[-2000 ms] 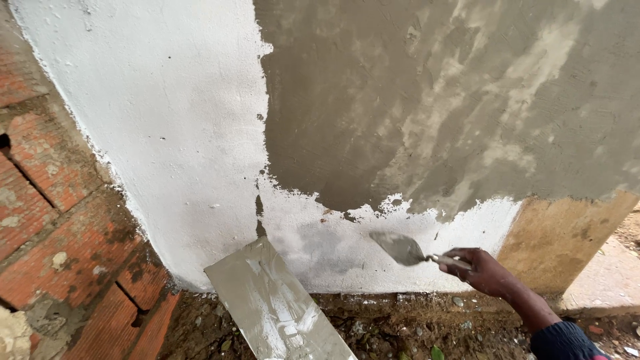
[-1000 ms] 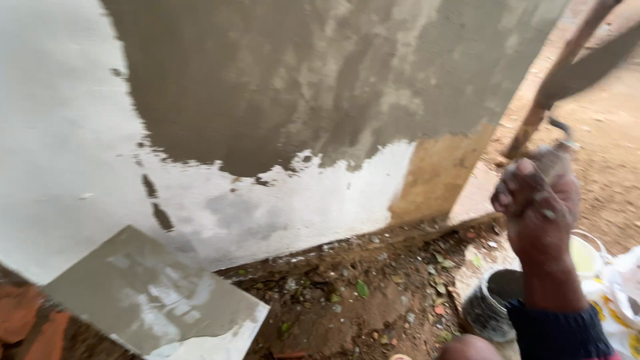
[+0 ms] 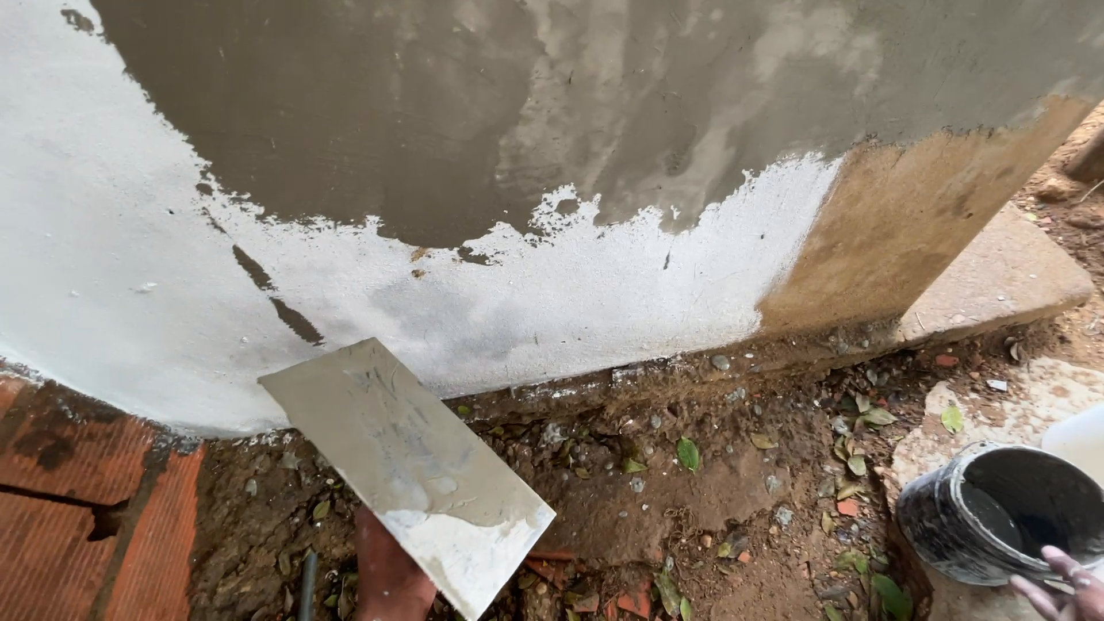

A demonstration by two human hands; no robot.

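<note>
My left hand (image 3: 392, 569) is below a flat rectangular plastering plate (image 3: 414, 470) and grips it from beneath; the grip itself is hidden. Grey-brown plaster smears cover much of the plate, with a white wet patch toward its near end. Its far corner is close to the white lower part of the wall (image 3: 561, 310). Above that, a coat of grey-brown plaster (image 3: 388, 112) ends in a ragged edge. At the lower right, the fingers of my right hand (image 3: 1065, 586) are by the rim of a dark bucket (image 3: 940, 517); the palm is out of view, and no trowel shows.
Red hollow bricks (image 3: 78, 500) border the wall at the lower left. Soil with leaves and rubble (image 3: 690, 517) runs along its foot. A bare tan strip (image 3: 914, 216) forms the wall's right end, beside a concrete ledge (image 3: 1000, 267). A white container (image 3: 1078, 440) stands behind the bucket.
My right hand, earlier near the wall with a pointed trowel and then raised at the right, is now low beside the bucket. The left hand still has the plate. The view has shifted.
</note>
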